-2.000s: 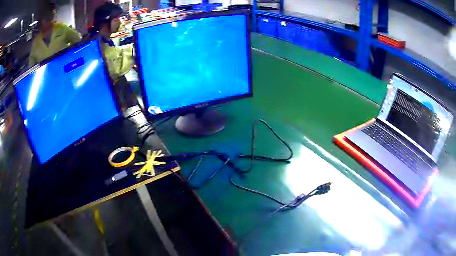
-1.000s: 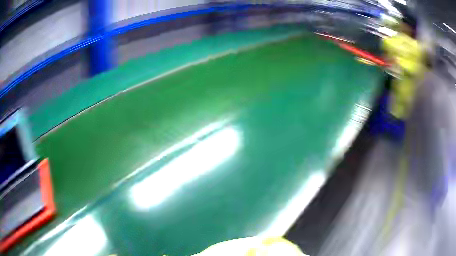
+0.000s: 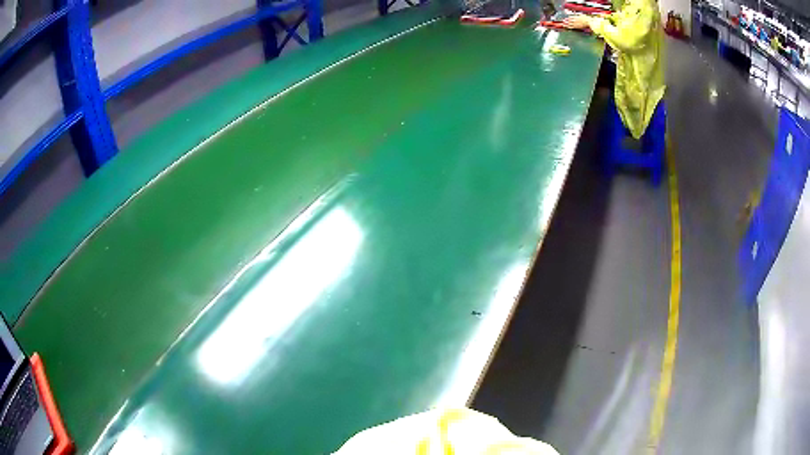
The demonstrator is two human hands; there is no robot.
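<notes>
A laptop [image 3: 25, 413] is cut off by the left edge at the lower left; part of its dark screen and black keys shows. It lies on a red-orange pad [image 3: 51, 404] on the long green bench [image 3: 266, 178]. Neither of my hands can be made out. A pale and yellow rounded shape [image 3: 448, 434], perhaps my clothing, shows at the bottom edge.
A person in a yellow smock [image 3: 635, 62] is at the bench's far end, hands near red-edged items. Blue racking [image 3: 80, 89] runs along the left. A blue stool [image 3: 635, 147], a yellow floor line [image 3: 672, 293] and a blue panel [image 3: 779, 200] are at the right.
The view has swung right, away from the monitors and cables to the bench's far end. The laptop has shifted to the left edge of the picture. The person in yellow shows more clearly.
</notes>
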